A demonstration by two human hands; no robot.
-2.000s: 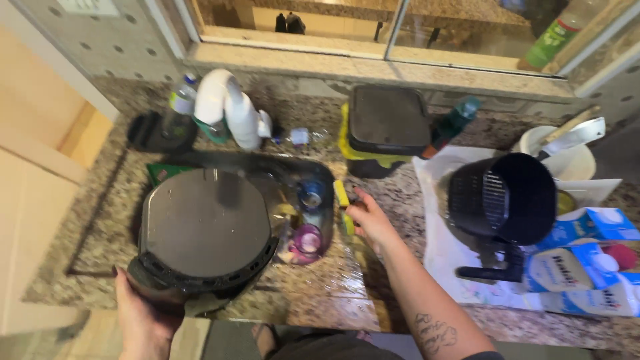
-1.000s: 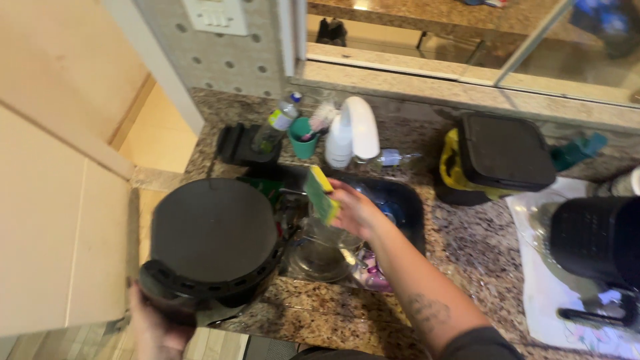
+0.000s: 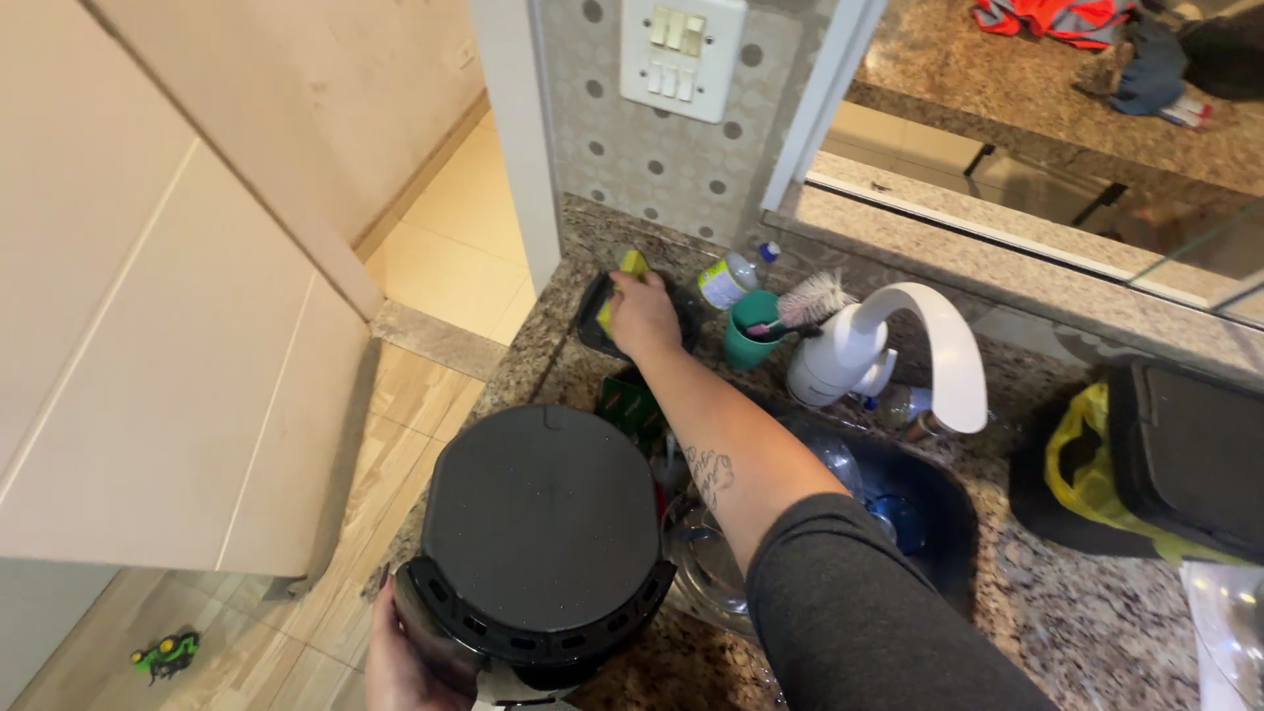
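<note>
My left hand grips the side of a round black air fryer basket, its flat face up and dotted with water drops. At the counter's back left corner, my right hand has its fingers on a yellow and green sponge over a small dark tray. A green cup with a bottle brush stands right of that hand, beside a clear bottle with a blue cap. My right forearm passes over the sink and hides part of it.
The dark sink holds a clear glass dish and other items. A white faucet arches over its back edge. To the right stands a black bin with a yellow bag. A wall switch plate and a window are behind.
My right hand has moved left with the sponge, from above the sink to the dark tray. My left hand still holds the basket. The view has swung left.
</note>
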